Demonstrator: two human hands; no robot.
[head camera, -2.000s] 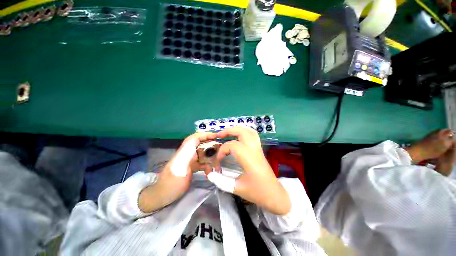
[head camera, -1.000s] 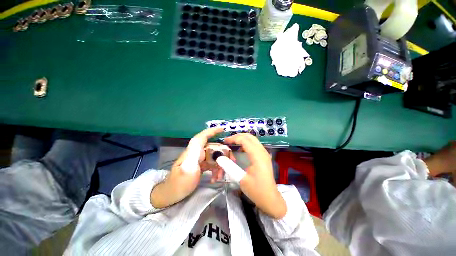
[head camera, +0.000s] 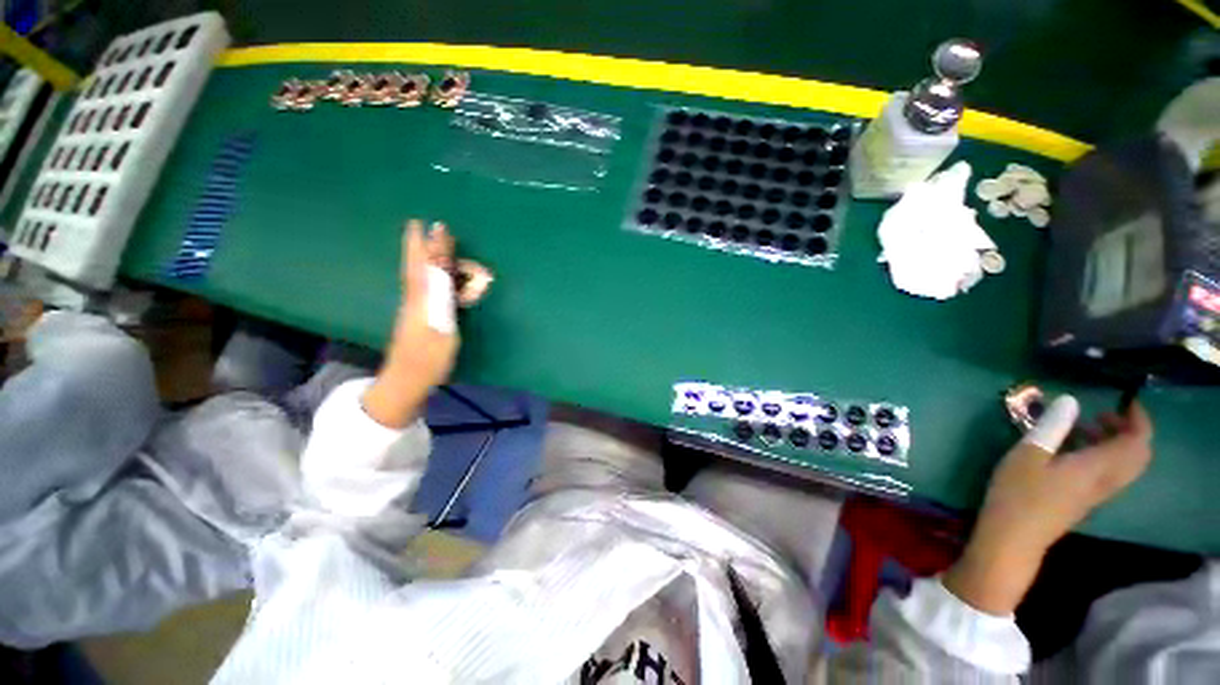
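Note:
My left hand (head camera: 426, 315), with a white finger cot, is over the left part of the green bench. A copper-coloured housing (head camera: 471, 281) shows at its thumb side and appears held; the gripping fingertips are partly hidden. My right hand (head camera: 1050, 482) is at the right near the bench edge, fingers apart, with a white cot on the thumb. Another copper housing with a dark centre (head camera: 1026, 406) is just beyond that thumb; whether they touch is unclear. The clear strip of round dark parts (head camera: 796, 422) lies at the near edge between the hands.
A row of copper housings (head camera: 375, 90), clear film (head camera: 535, 141) and a dark sheet of round pads (head camera: 743, 183) lie farther back. A pump bottle (head camera: 903, 147), crumpled wipe (head camera: 933, 238) and dark dispenser (head camera: 1117, 261) are right. A white slotted tray (head camera: 114, 147) and blue strip (head camera: 214, 208) are left.
The view has swung left. My hands, earlier together around one housing, are now wide apart. The housing lying alone at the left is gone from its spot; one now shows at my left hand.

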